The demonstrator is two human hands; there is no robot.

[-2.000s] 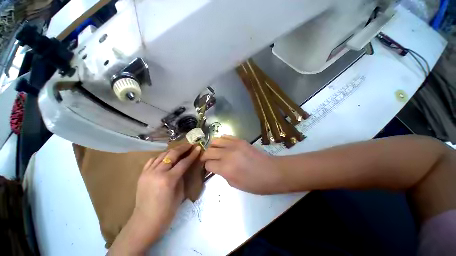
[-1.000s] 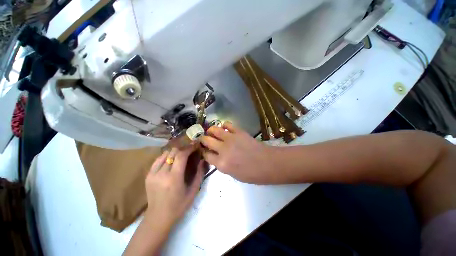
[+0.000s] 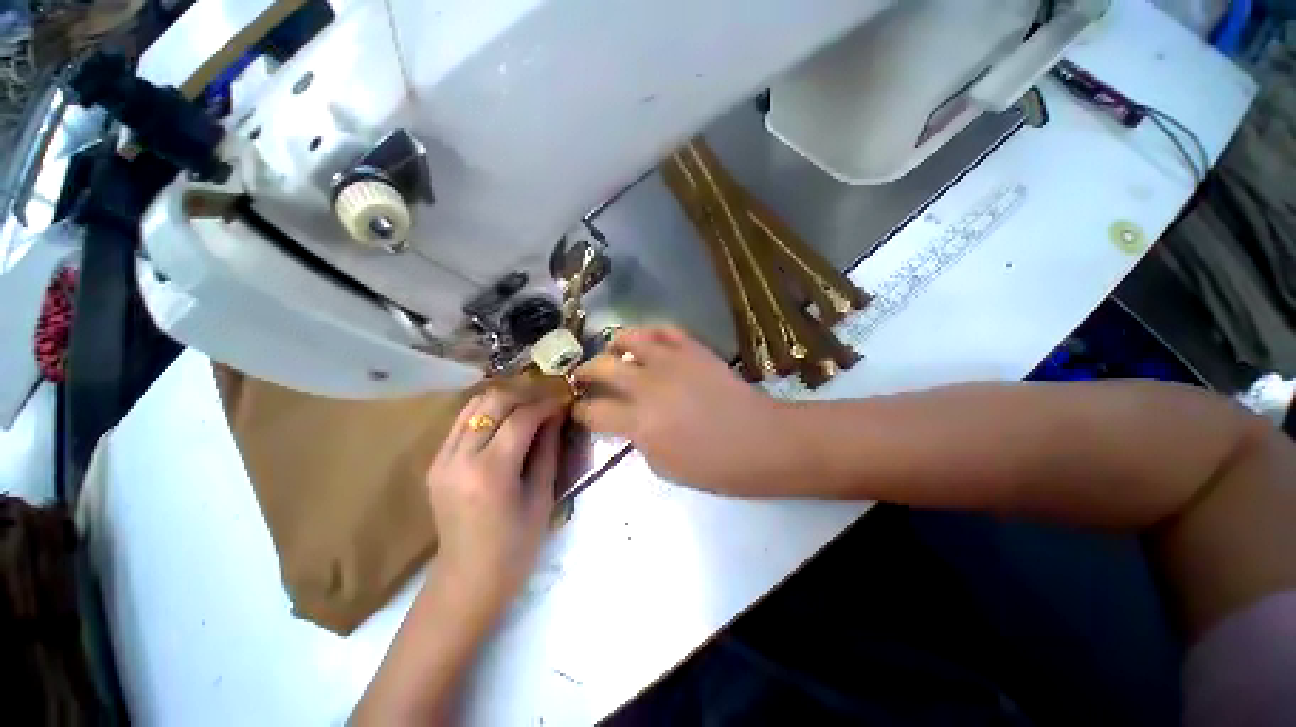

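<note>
The brown fabric panel (image 3: 334, 490) lies on the white table left of my hands and runs under the machine head. My left hand (image 3: 490, 476), with a gold ring, holds the panel's edge just below the round cream part (image 3: 557, 352). My right hand (image 3: 682, 412) is beside it, its fingertips pinching the work at the presser foot; my fingers hide most of the zipper end there. The white sewing machine (image 3: 569, 107) spans the top, with its tension dial (image 3: 373, 212) on the face.
Several spare brown zippers (image 3: 760, 270) fan out on the metal bed right of the needle. A ruler scale (image 3: 945, 249) is printed on the tabletop. A dark-red and black item with a cord (image 3: 1102, 94) lies upper right. Brown pieces (image 3: 36, 611) are at the far left.
The view has shifted slightly. Both hands stay at the presser foot; my left fingers have drawn closer together, and the panel's lower corner now lies higher in the view.
</note>
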